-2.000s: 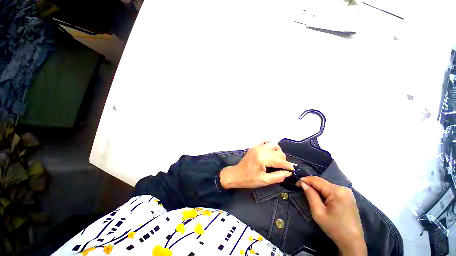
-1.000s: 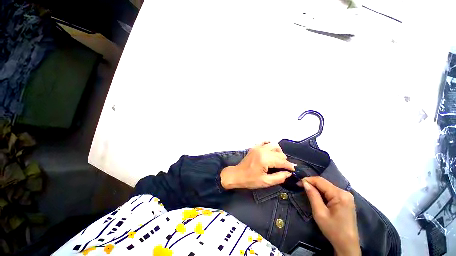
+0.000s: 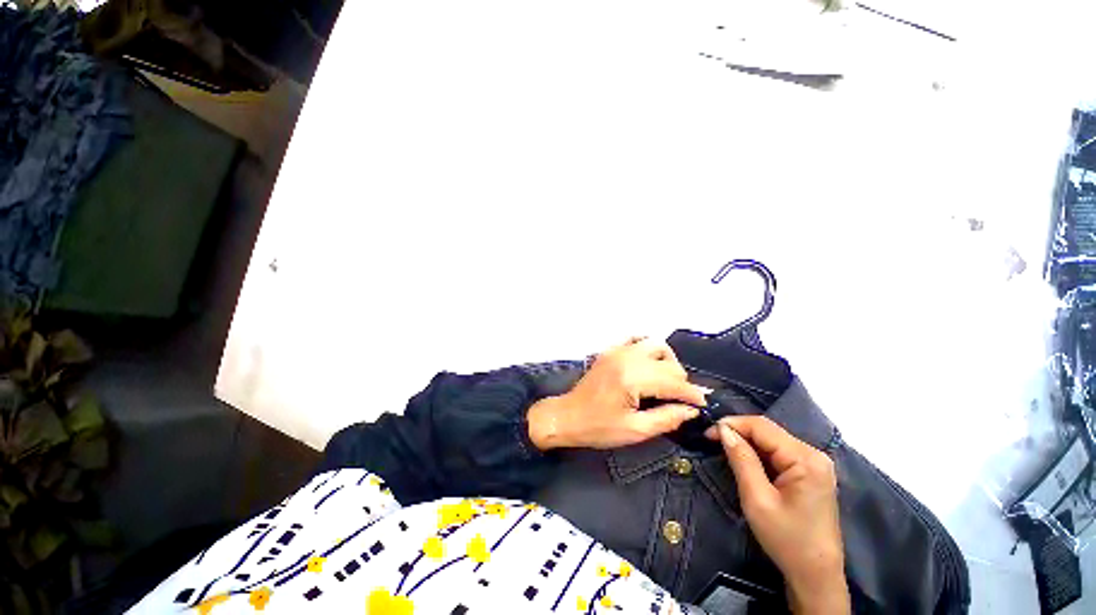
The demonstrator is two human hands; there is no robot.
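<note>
A dark grey denim shirt (image 3: 613, 517) lies on the white table with a black hanger (image 3: 750, 315) in its collar, the hook pointing away from me. Gold buttons (image 3: 673, 531) run down its front. My left hand (image 3: 619, 399) is at the collar, thumb and forefinger pinched on a thin dark string (image 3: 710, 412). My right hand (image 3: 787, 493) is just right of it, fingertips pinched on the same string. The string is partly hidden by the fingers. The edge of a dark card (image 3: 733, 593) shows low on the shirt.
The white table (image 3: 481, 180) has a thin dark strip (image 3: 787, 76) at its far side. A shiny clear polybag (image 3: 1076, 240) with dark contents lies at the right. Left of the table are a green box-like thing (image 3: 150, 204), bluish cloth (image 3: 48, 156) and brownish-green pieces (image 3: 42, 433).
My right hand has shifted slightly left and the hanger hook sits slightly further left. More of the dark card shows low on the shirt. My left hand has barely moved.
</note>
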